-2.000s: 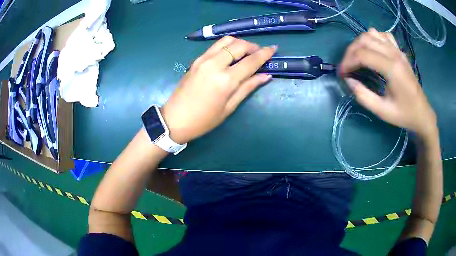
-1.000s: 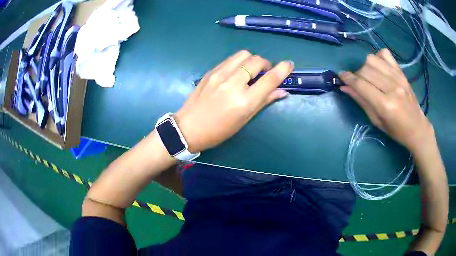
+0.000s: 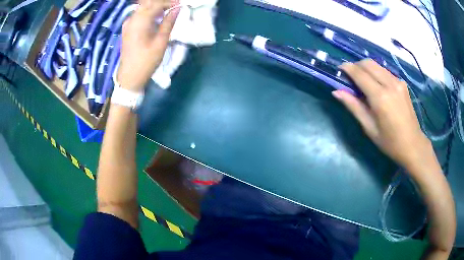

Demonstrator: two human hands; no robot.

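Note:
A black-and-lilac 3D pen [image 3: 300,63] lies on the dark green bench with its tip towards the upper left. My right hand [image 3: 381,101] holds its rear end between thumb and fingers. A small clear scrap shows at the pen's tip. My left hand [image 3: 145,38] is raised over the cardboard tray's right edge, beside the white cloth [image 3: 196,23]. It is blurred, and whether its fingers hold anything cannot be told. A clear filament coil [image 3: 389,216] lies below my right forearm.
The cardboard tray [image 3: 96,119] at the upper left holds jumbled pens [image 3: 96,56]. Another pen [image 3: 346,41] lies beyond the held one, near a white sheet [image 3: 336,18]. Black cables and clear filament run down the right side. An open box [image 3: 170,177] stands below the bench edge.
My left hand has left the pen and moved to the upper left, by the cloth. My right hand is on the pen's rear end. The view has shifted and turned.

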